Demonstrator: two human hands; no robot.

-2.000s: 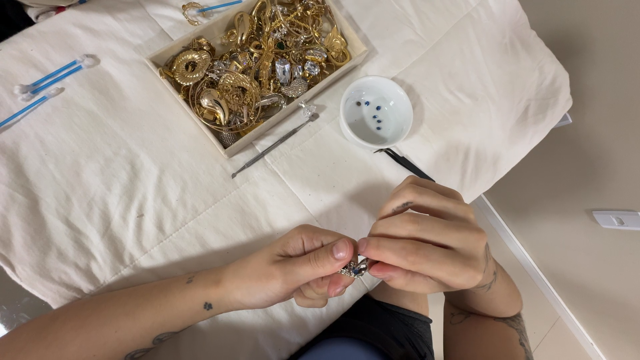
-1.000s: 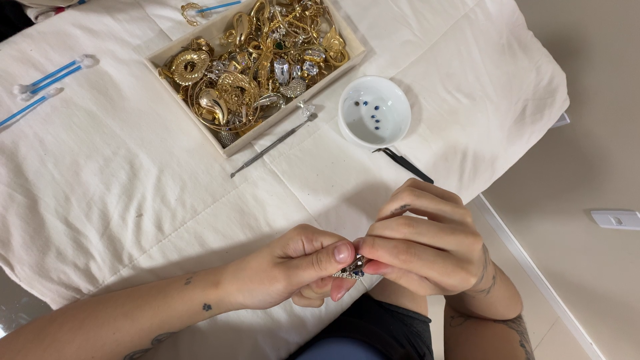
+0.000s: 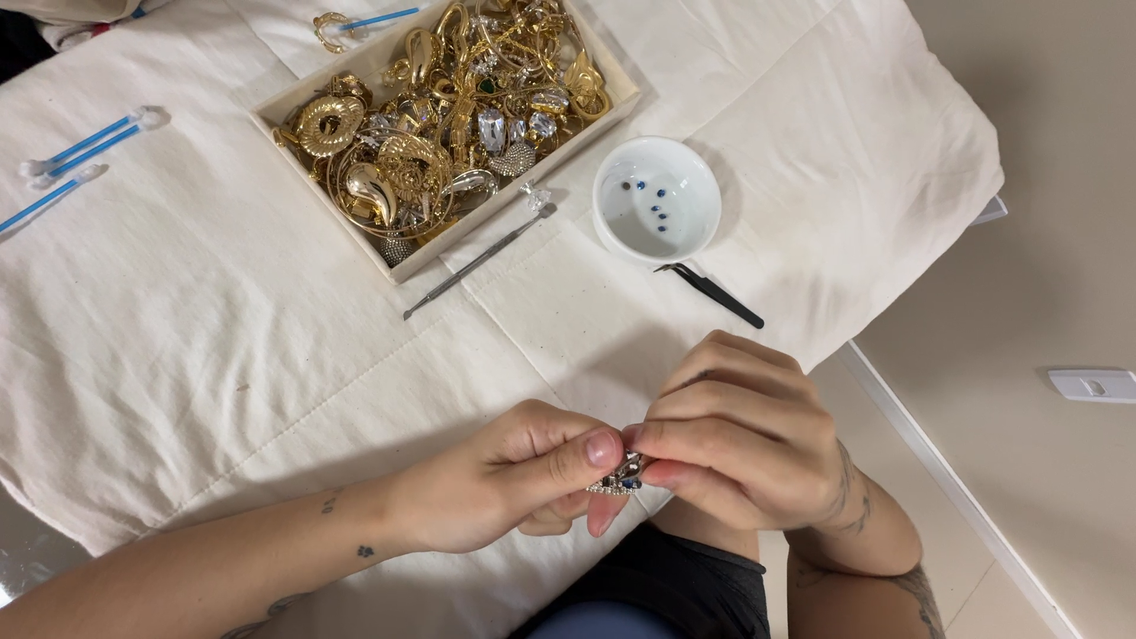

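Observation:
Between my two hands is a small silver-coloured jewellery piece (image 3: pixel 619 482) with clear stones and a dark blue one. My left hand (image 3: pixel 532 475) pinches it between thumb and fingers; the fingertips of my right hand (image 3: pixel 741 435) grip its right side and hide part of it. Beyond my right hand lie black curved-tip tweezers (image 3: pixel 717 296), next to a white bowl (image 3: pixel 602 222) holding several small blue stones (image 3: pixel 661 193). A double-ended metal spatula tool (image 3: pixel 479 260) rests on the cloth, close to a clear stone-like piece (image 3: pixel 535 195).
A wooden tray (image 3: pixel 497 197) full of gold- and silver-coloured jewellery stands at the back. Blue-stemmed cotton swabs (image 3: pixel 93 146) lie at the left; another swab (image 3: pixel 380 18) touches a gold-coloured ring-shaped piece (image 3: pixel 331 34). White cloth (image 3: pixel 293 355) covers the table, its edge at the right.
The jewellery piece has tilted a little between my fingers, and its row of clear stones shows more than two seconds ago. Both hands have stayed in nearly the same place.

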